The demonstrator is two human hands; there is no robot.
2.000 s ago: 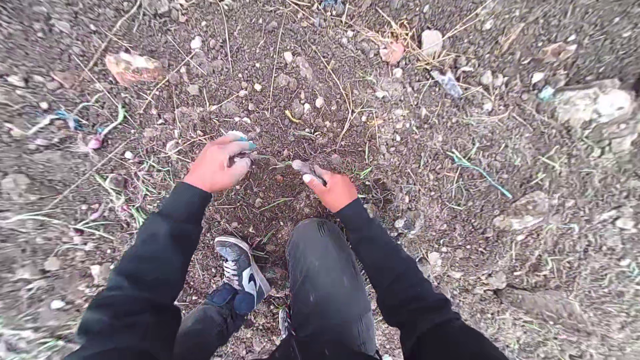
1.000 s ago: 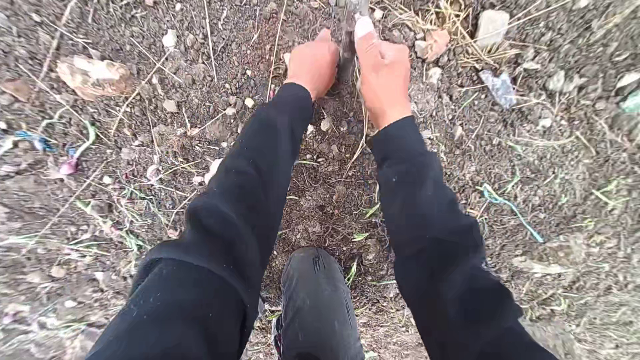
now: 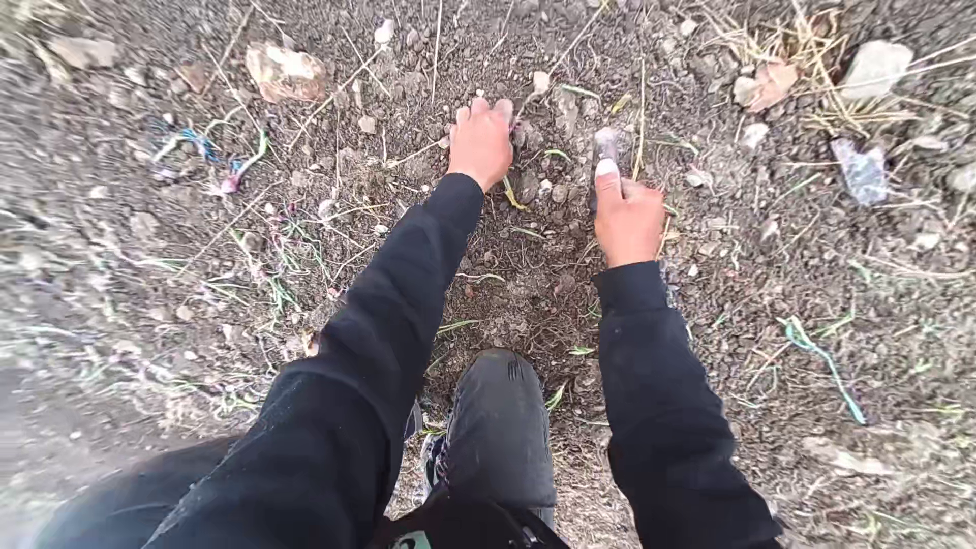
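Note:
My left hand [image 3: 482, 145] reaches down to the loose soil at upper centre, back of the hand up and fingers curled at a small clod [image 3: 528, 136]. Whether anything is between its fingers is hidden. To its right, my right hand [image 3: 629, 217] is closed around a short, dirt-covered grey object [image 3: 608, 145], with the thumb along its top; its exact kind cannot be told. A yellow-green leaf strip [image 3: 512, 194] lies on the soil just below my left hand.
My knee [image 3: 503, 412] is at lower centre. Stones [image 3: 284, 72] lie at upper left, and a pale stone [image 3: 877, 69] sits by dry straw [image 3: 812, 72] at upper right. Clear plastic scrap [image 3: 862, 171], teal string [image 3: 823, 362] and thin plant stems [image 3: 278, 267] are scattered around.
One second ago my hands were close together at the top; now they are apart, my right hand lower and further right with the grey object. The view has shifted somewhat.

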